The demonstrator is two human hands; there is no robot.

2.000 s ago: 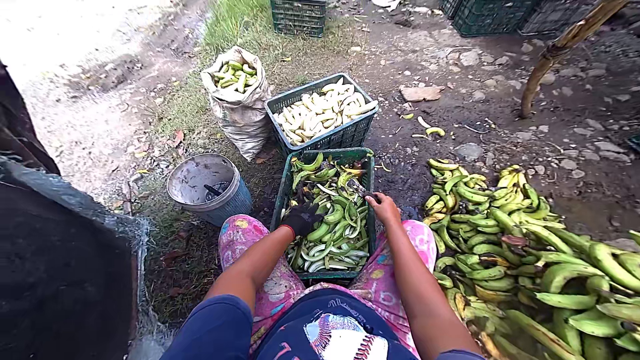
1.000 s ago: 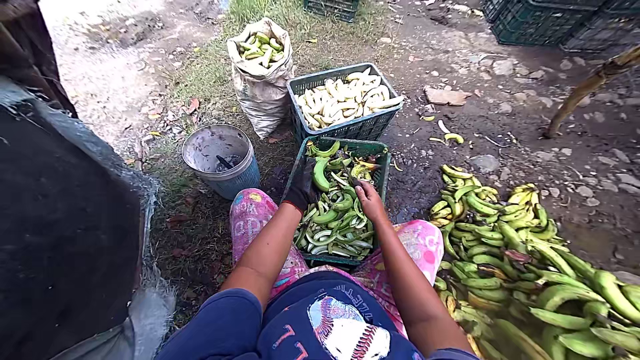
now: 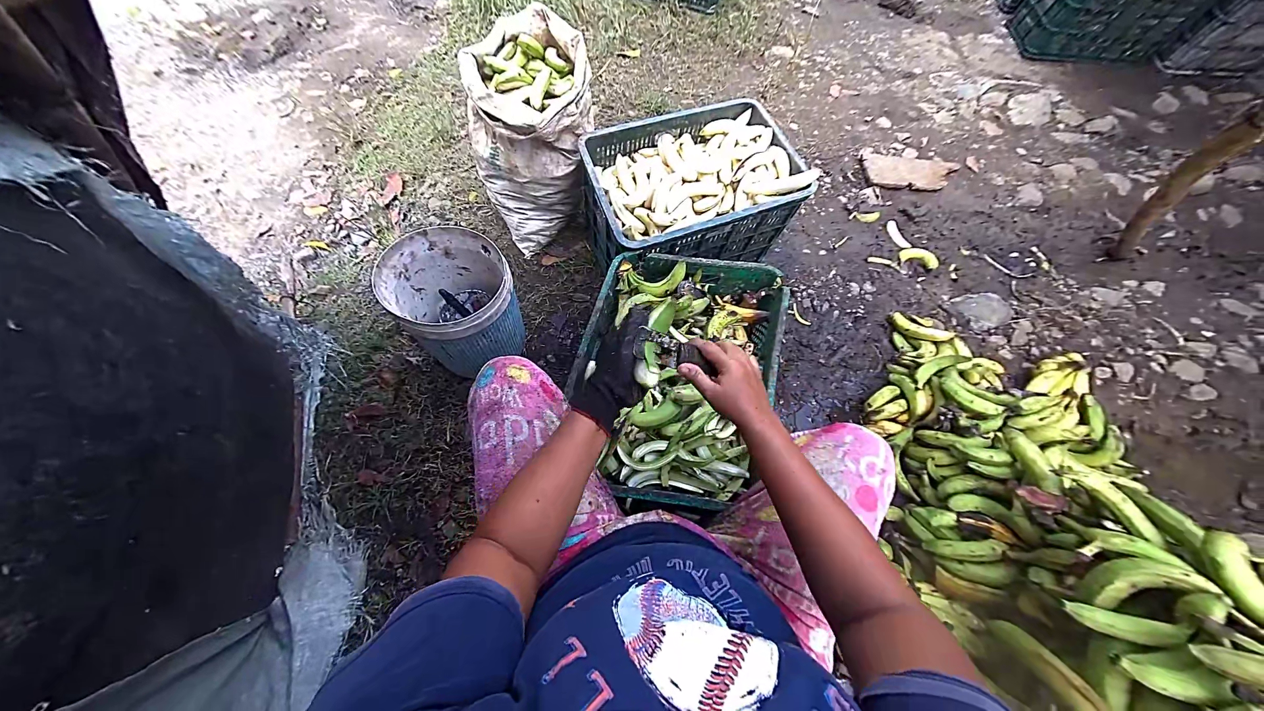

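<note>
My left hand (image 3: 617, 370), in a black glove, grips a green plantain (image 3: 652, 346) partly peeled to pale flesh. Against its side my right hand (image 3: 729, 380), bare, holds a small dark-handled tool (image 3: 693, 354), whose blade is mostly hidden. Both hands are over a green plastic crate (image 3: 775, 341) between my knees. Green plantain peels (image 3: 681, 449) fill much of that crate, with some yellowed and dark pieces at its far end.
Beyond stands a crate (image 3: 691, 237) of peeled plantains (image 3: 691, 173). A woven sack (image 3: 528, 168) of green pieces and a bucket (image 3: 469, 331) are left of it. Unpeeled plantains (image 3: 1007, 474) lie heaped at right. A black sheet (image 3: 138, 415) hangs at left; a wooden pole (image 3: 1185, 178) leans at far right.
A second or two ago, my gloved hand lay among the peels; it is now raised with a plantain in it. The right hand with the tool has come in against the plantain.
</note>
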